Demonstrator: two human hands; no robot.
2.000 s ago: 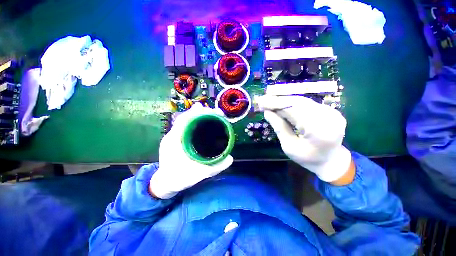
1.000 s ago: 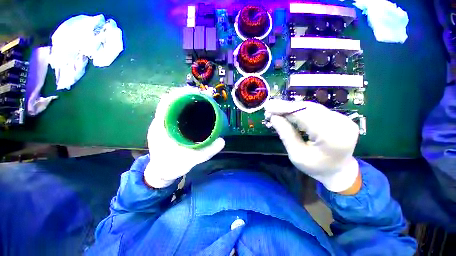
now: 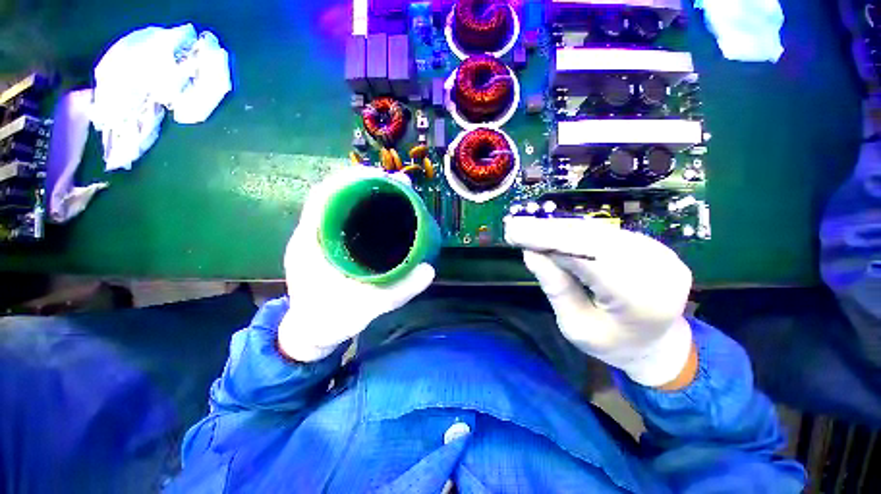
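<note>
My white-gloved left hand (image 3: 333,289) is closed around the green-rimmed coating pot (image 3: 379,232), dark inside, over the board's near left corner. My white-gloved right hand (image 3: 609,280) pinches a thin dark brush (image 3: 570,254) like a pen at the board's near edge. The brush's tip is hidden by the fingers. The power circuit board (image 3: 470,232) lies on the bench. Three copper toroidal inductors (image 3: 482,157) stand in a row on it, with white bars (image 3: 628,133) and dark round capacitors to their right. A small toroid (image 3: 383,120) is at the left.
A crumpled white cloth (image 3: 159,87) lies on the green bench (image 3: 261,232) at the left, and another cloth (image 3: 742,27) at the far right. Another board (image 3: 21,164) is at the left edge. A person's blue sleeve (image 3: 852,260) shows at the right edge.
The view has shifted. My right hand has moved from beside the nearest large inductor to the board's near edge, uncovering parts there. The pot has moved left, away from the inductors, still in my left hand.
</note>
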